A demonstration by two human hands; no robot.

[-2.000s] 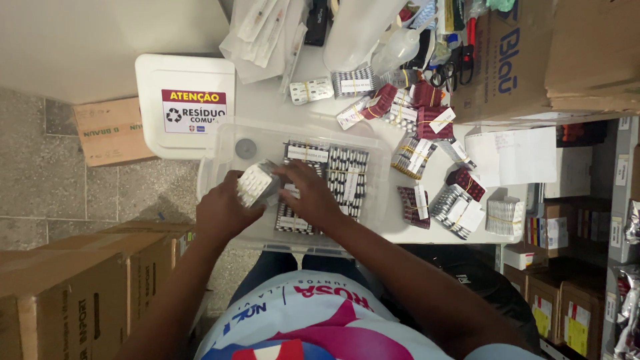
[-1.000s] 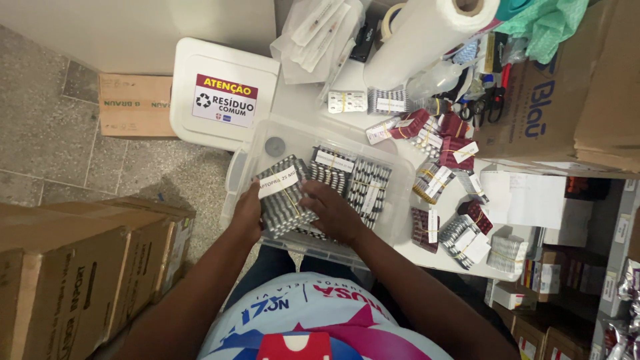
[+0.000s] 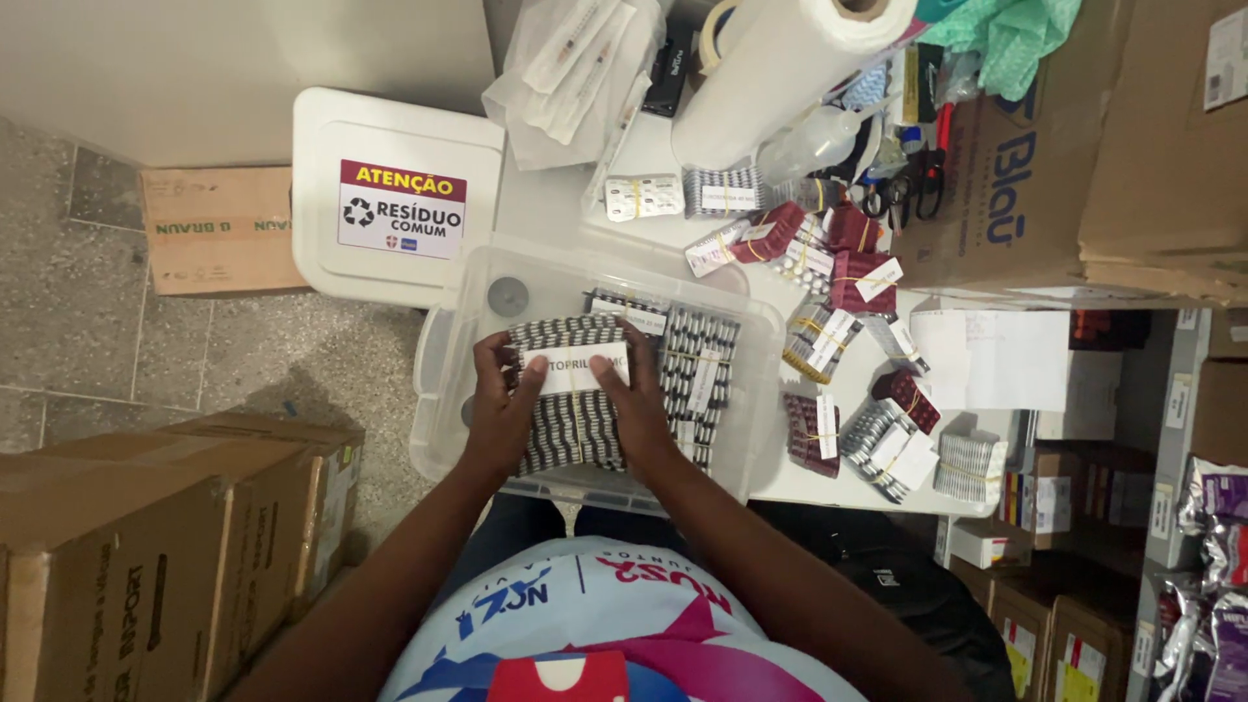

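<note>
Between both hands is a thick bundle of silver-and-dark blister packs (image 3: 575,429), bound with a rubber band and bearing a white printed label. My left hand (image 3: 507,400) grips its left side, thumb on the label's left end. My right hand (image 3: 639,400) grips the right side, thumb near the label's right end. The bundle is over a clear plastic bin (image 3: 746,390), where further banded blister packs (image 3: 697,380) stand at the right and another labelled bundle (image 3: 634,310) shows behind my fingers. The bin's floor under the held bundle is hidden.
Right of the bin, several banded red and silver blister bundles (image 3: 863,283) lie on the white table (image 3: 751,487). Behind are a white roll (image 3: 790,78), bagged syringes (image 3: 575,68) and scissors (image 3: 916,185). A white lidded waste bin (image 3: 400,127) and cardboard boxes (image 3: 127,546) flank the left.
The held bundle has moved rightward over the clear bin. A second ago my right hand was beside it, over the packs in the bin; now both hands grip its sides.
</note>
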